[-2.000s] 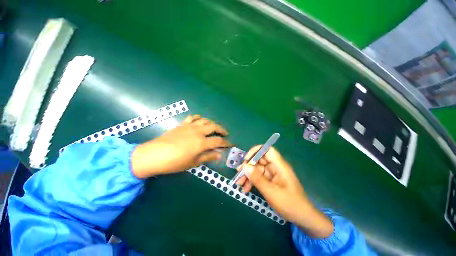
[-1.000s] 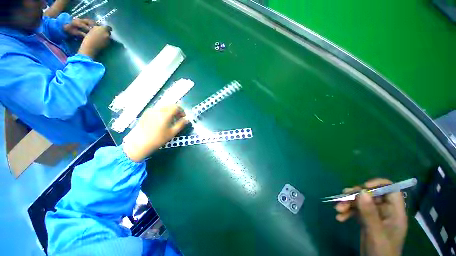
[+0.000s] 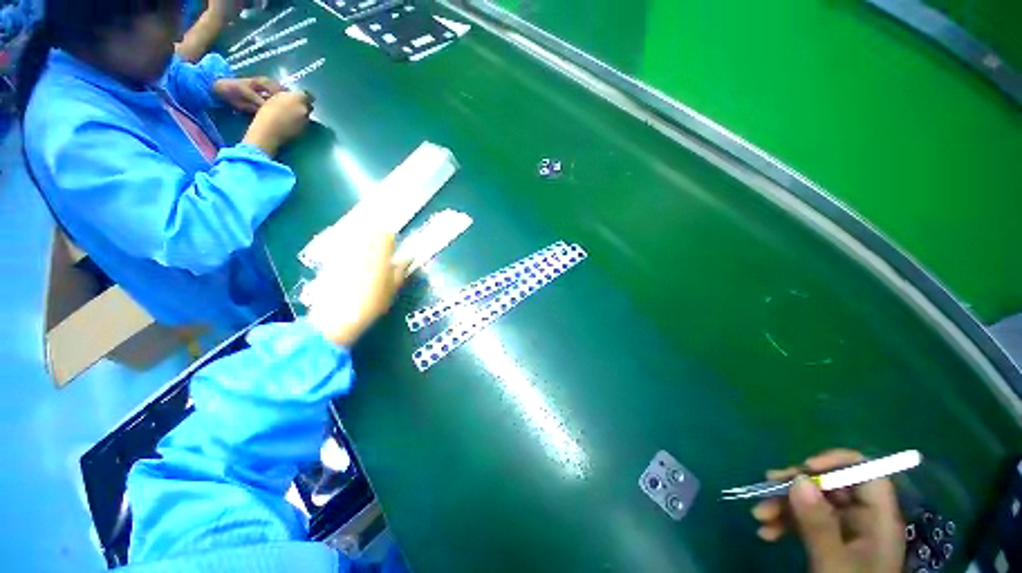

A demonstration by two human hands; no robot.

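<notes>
My left hand (image 3: 361,293) lies at the stacked white strips (image 3: 439,237) on the left; its fingertips are blurred, and I cannot tell if they grip one. My right hand (image 3: 841,517) holds tweezers (image 3: 869,471) like a pen at the lower right, their tips pointing left. A grey camera lens plate (image 3: 670,485) with round rings lies just left of the tips, not touched. Two perforated strips with dark dots, an upper one (image 3: 471,293) and a lower one (image 3: 493,313), lie close together right of my left hand.
A thicker white strip bundle (image 3: 392,199) lies behind my left hand. A small lens plate (image 3: 550,168) lies farther back. Dark lens plates (image 3: 930,539) cluster beside my right hand. A person in blue (image 3: 146,179) works at the upper left, near a cardboard box (image 3: 107,336). A parts tray (image 3: 146,465) sits below the edge.
The view has shifted. The two perforated strips, earlier apart at an angle, now lie close together. My left hand has moved off them to the white stack. My right hand still holds the tweezers.
</notes>
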